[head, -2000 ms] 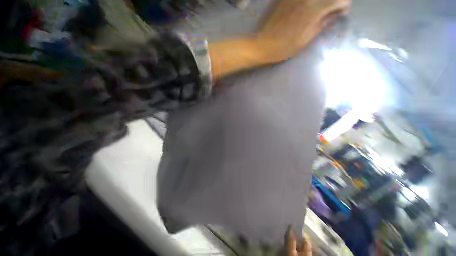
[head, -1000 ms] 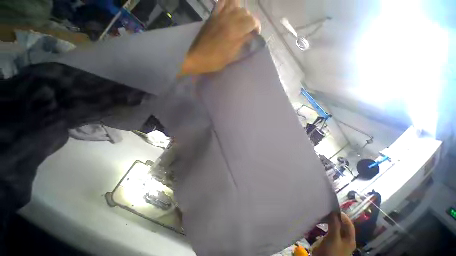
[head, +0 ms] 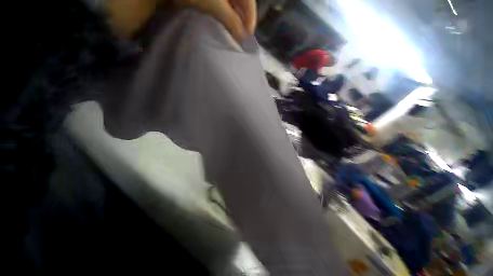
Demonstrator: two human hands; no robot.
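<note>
A grey garment panel hangs in front of me in the head view, from the top down to the bottom edge. It is held up off the table, with soft folds near the top. My left hand, blurred and cut off by the top edge, is closed on the panel's upper part. The dark sleeve fills the left side. My right hand is not in view. The lower end of the panel runs out of the picture.
The white sewing table curves below and left of the panel. A cream-white sewing machine stands at the lower right, partly behind the cloth. Beyond are blurred people, one with red headwear, heaped coloured cloth and bright lamps.
The view has swung towards the room. My left hand has moved to the upper left with the panel, which now hangs longer and narrower. My right hand has gone out of view.
</note>
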